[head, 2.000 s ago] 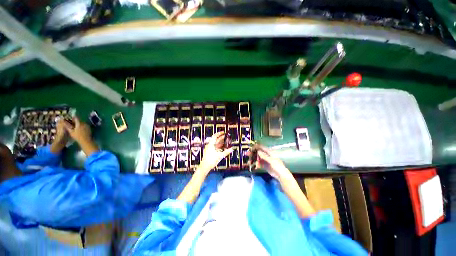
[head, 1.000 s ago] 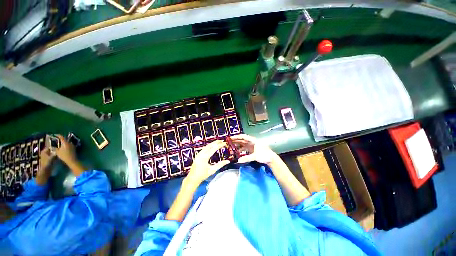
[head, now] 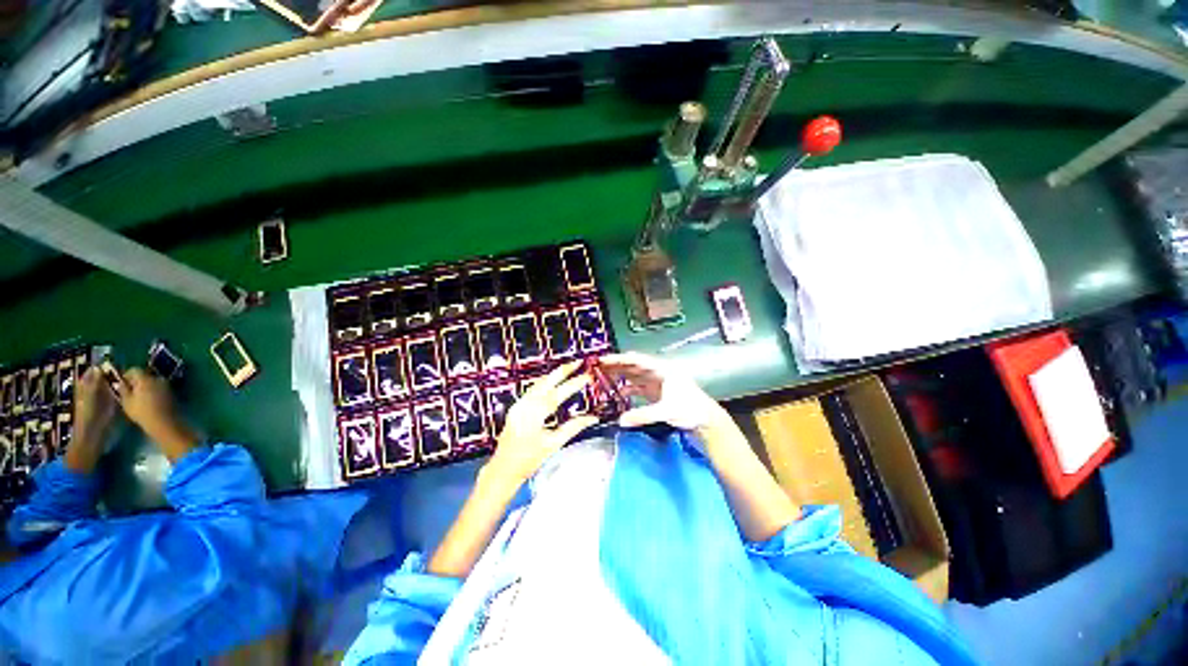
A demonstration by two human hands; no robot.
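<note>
My left hand (head: 541,414) is bare and lies over the lower right part of the black parts tray (head: 547,276), fingers on the near edge of a dark unit. My right hand (head: 667,394) is curled around the same dark, red-rimmed phone housing (head: 607,390) at the tray's right end. The housing is partly hidden by my fingers. The tray holds rows of gold- and pink-rimmed units; one slot in the back row looks dark, without a rim.
The green arbor press (head: 704,195) with its red ball knob (head: 821,135) stands behind right. A white-rimmed unit (head: 732,314) and thin stick (head: 689,341) lie beside it. White sheets (head: 905,260) lie right, an open cardboard box (head: 834,468) below. Another person's hands (head: 128,397) work at left.
The view has tilted and shifted. My right hand has come in from the tray's right edge to meet my left hand at the dark housing.
</note>
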